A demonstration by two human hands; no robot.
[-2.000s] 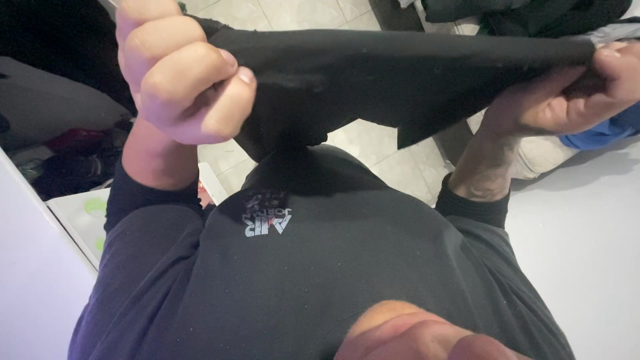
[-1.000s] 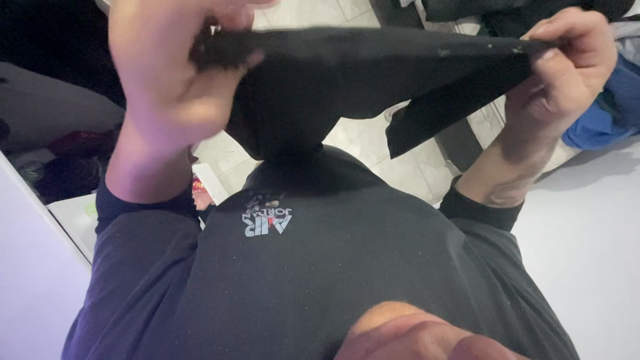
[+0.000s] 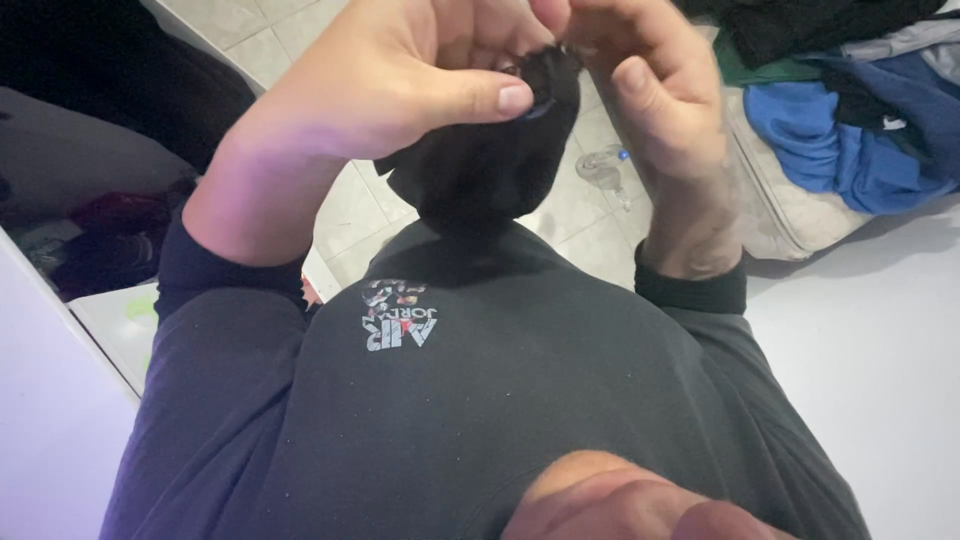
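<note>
A black cloth (image 3: 487,165) hangs bunched in front of my chest at the top middle of the head view, its upper end gathered between my two hands. My left hand (image 3: 420,82) grips that gathered end, the thumb lying across the cloth. On the other side, my right hand (image 3: 660,90) has its fingertips against the same end near the left fingers; its thumb stands apart from the cloth. Whether the right fingers pinch the cloth is hard to tell. The lower part of the cloth hangs close to my dark shirt (image 3: 525,375).
Blue garments (image 3: 817,150) and dark ones lie piled on a beige padded item (image 3: 780,202) at the right. A clear object with a blue part (image 3: 600,166) rests on the tiled floor (image 3: 352,217). White surfaces flank me; dark shelves with clothes (image 3: 112,225) are at the left.
Both hands have come together at the middle; earlier they held the black cloth stretched wide between them. The cloth now hangs gathered and narrow.
</note>
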